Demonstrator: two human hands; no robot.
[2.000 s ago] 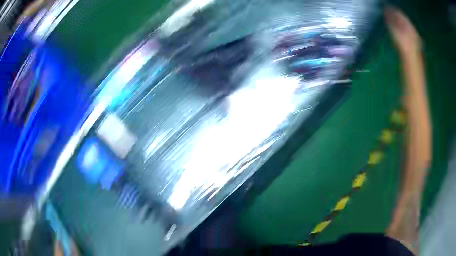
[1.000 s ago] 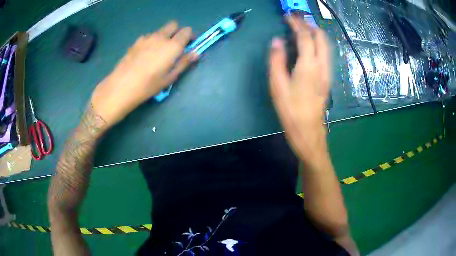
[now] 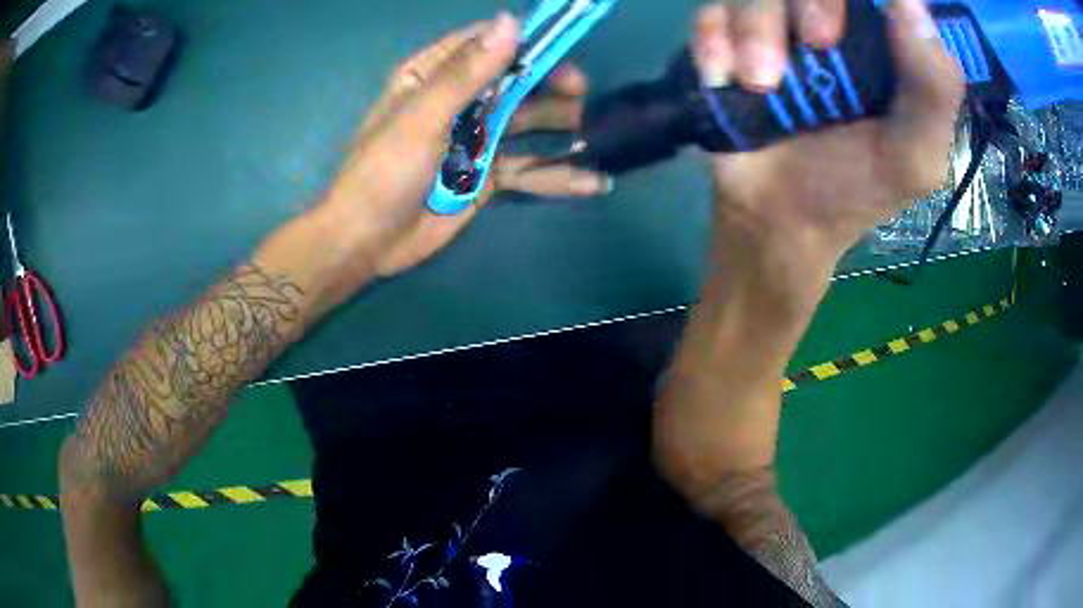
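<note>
My left hand (image 3: 416,154) holds the light-blue handle housing (image 3: 505,101) tilted, its wide curved end toward me and its upper end cut off by the top edge. Small round dark parts and a bit of red wire show inside the wide end. My right hand (image 3: 819,143) grips the blue-and-black electric screwdriver (image 3: 819,89), which lies sideways with its dark front end pointing left. That end is blurred, close to the fingertips of my left hand. I cannot tell whether it touches anything.
A black block (image 3: 133,57) lies on the dark green mat (image 3: 356,339) at upper left. Red-handled scissors (image 3: 36,315) lie at the left edge. A clear parts tray (image 3: 992,190) with dark small parts is at right, with a black cable over it. The bench's front edge runs across the middle.
My left hand has lifted the housing off the mat and turned it. My right hand has taken hold of the screwdriver and brought it toward the housing.
</note>
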